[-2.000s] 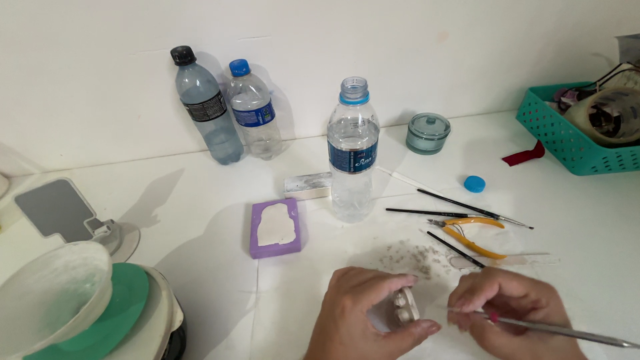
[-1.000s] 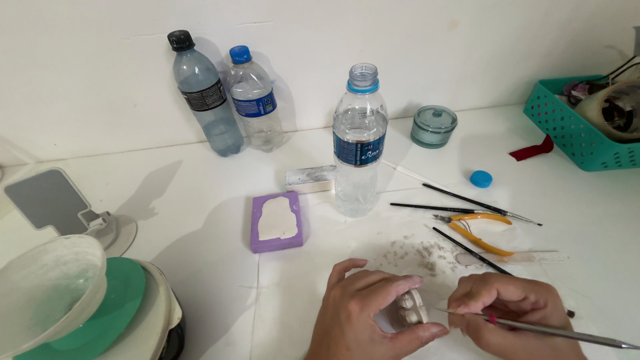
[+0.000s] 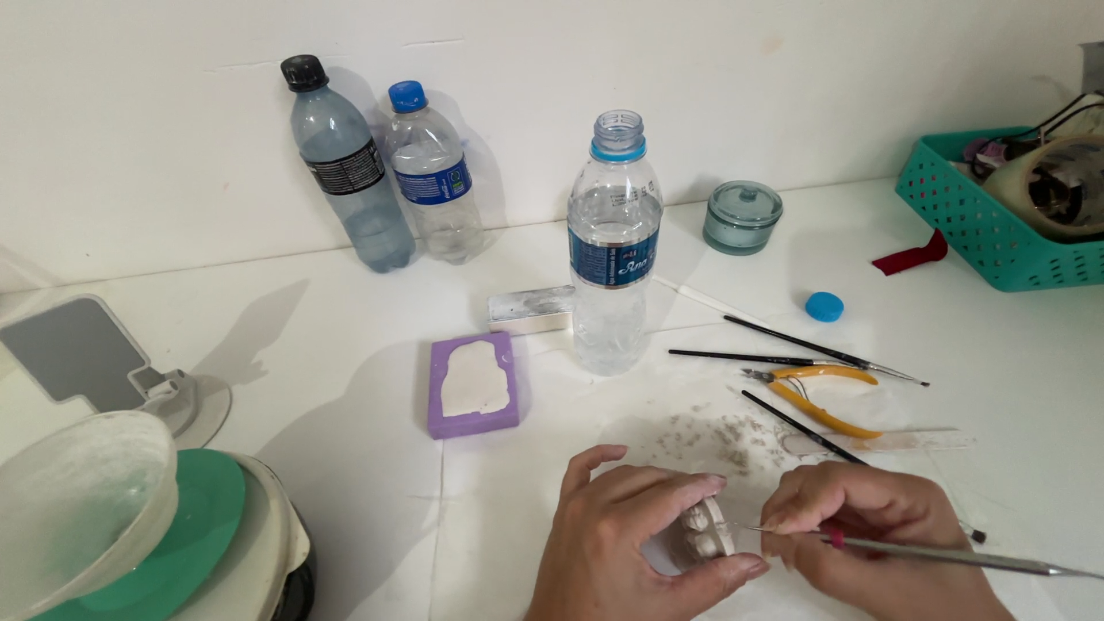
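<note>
Near the bottom centre, my left hand (image 3: 634, 539) grips a small pale cast piece (image 3: 707, 528) with rounded raised shapes, between thumb and fingers. My right hand (image 3: 862, 530) holds a thin metal carving tool (image 3: 957, 554) like a pen; its fine tip points left, close to the piece, and whether it touches cannot be told. Greyish crumbs (image 3: 729, 435) lie scattered on the white surface just above my hands. A purple silicone mould (image 3: 437, 397) filled with white material lies to the upper left of my left hand.
An uncapped water bottle (image 3: 611, 319) stands mid-table; two capped bottles (image 3: 366, 216) lean at the wall. Brushes (image 3: 798, 424), orange-handled nippers (image 3: 806, 410), a blue cap (image 3: 824, 306) and a lidded glass jar (image 3: 742, 226) are at right. A green basket (image 3: 975, 228), phone stand (image 3: 82, 354) and bowl (image 3: 95, 517) flank them.
</note>
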